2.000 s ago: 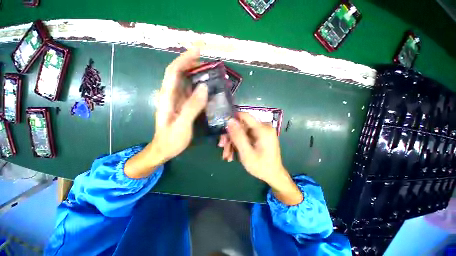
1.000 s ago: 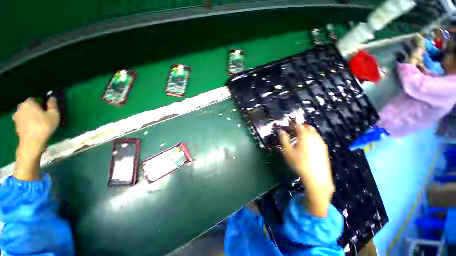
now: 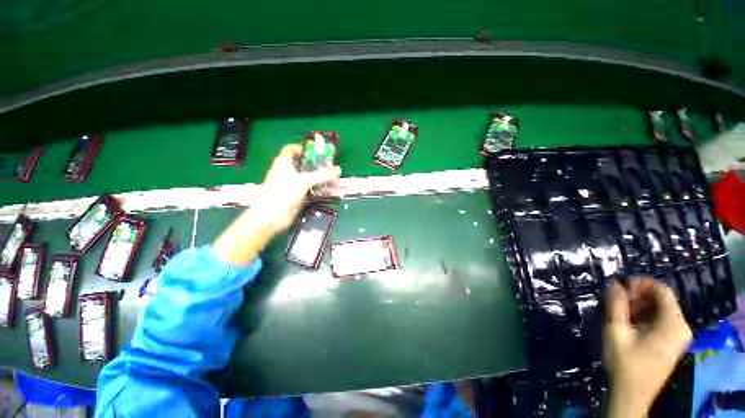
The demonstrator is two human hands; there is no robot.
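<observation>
My left hand (image 3: 282, 188) reaches over the belt's white edge strip, with its fingers around a red-edged phone body (image 3: 319, 150) showing a green board. My right hand (image 3: 645, 347) is over the glossy black blister tray (image 3: 564, 245) at its lower right, with thumb and fingers curled close together. Something dark reddish shows between them, too blurred to name. A phone with a pale screen (image 3: 311, 236) and a second phone body (image 3: 363, 256) lie side by side on the mat.
More phone bodies lie on the green belt (image 3: 441, 175) and in a group at the left of the mat (image 3: 433, 326). A small dark pile (image 3: 167, 248) is beside my left sleeve. A red object (image 3: 729, 201) is at the far right.
The view has turned left. My left hand has left the dark phone on the belt and now has a green-board phone body. My right hand has moved nearer the tray's front edge.
</observation>
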